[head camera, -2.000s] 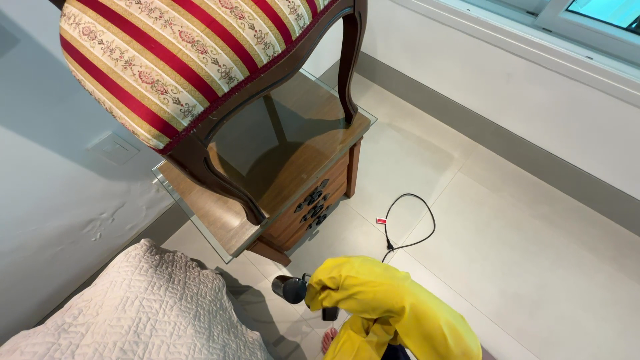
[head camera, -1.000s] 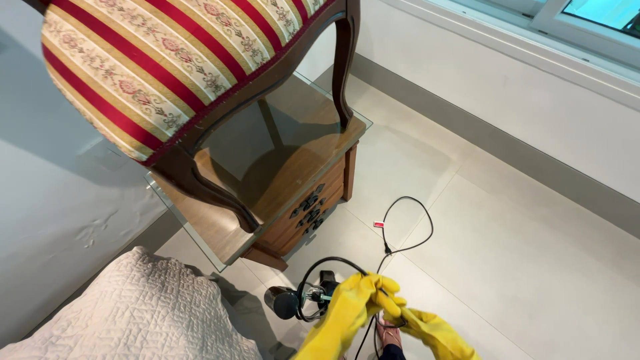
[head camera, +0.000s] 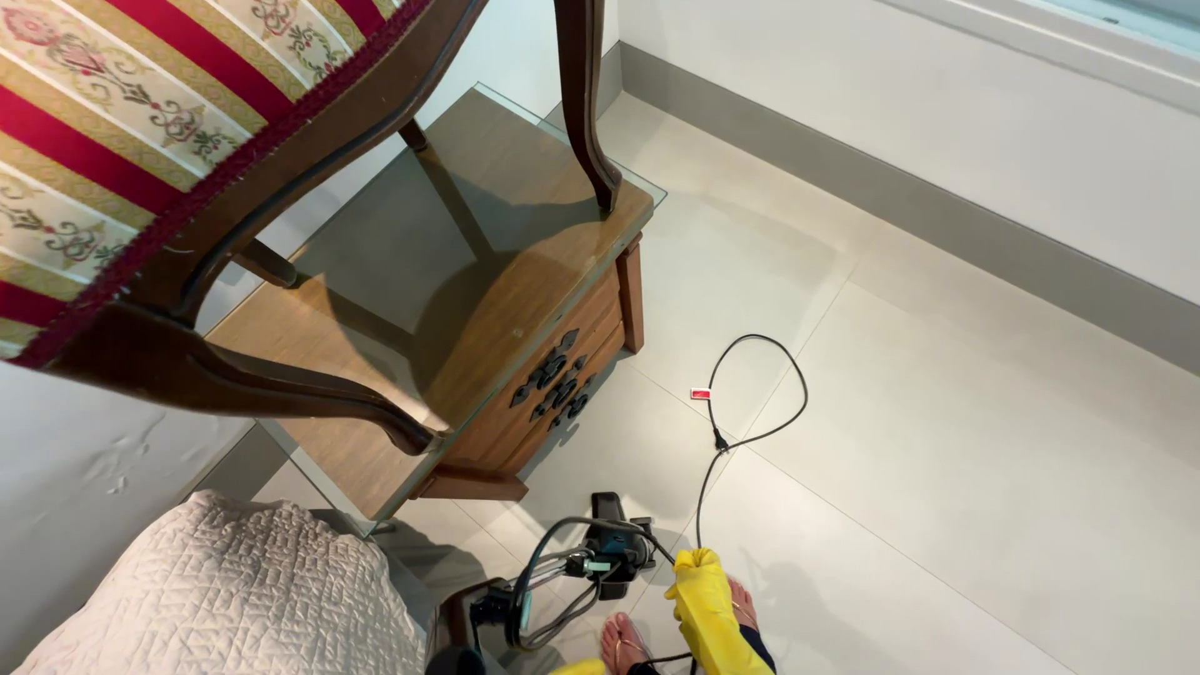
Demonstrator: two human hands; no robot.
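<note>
My right hand [head camera: 703,600], in a yellow rubber glove, is closed around a black power cord [head camera: 803,380] near the bottom centre. From that hand the cord runs up the floor to a loop with a plug and a small red-and-white tag [head camera: 700,395]. Left of the hand stands a dark upright appliance, perhaps a vacuum cleaner [head camera: 609,553], with more cord coiled along it. Only a bit of yellow glove, my left hand [head camera: 578,667], shows at the bottom edge, so its grip is hidden.
A striped upholstered chair [head camera: 309,169] stands on a glass-topped wooden cabinet [head camera: 525,375] with dark metal handles. A cream quilted cover [head camera: 253,591] lies at lower left. My bare feet in sandals [head camera: 623,642] are on the tiles, close to the appliance. A wall with a grey baseboard [head camera: 844,178] runs behind.
The gloved hands were close together on the cord a second ago; now they are apart, the left mostly out of view. The appliance's upper part has come more into view.
</note>
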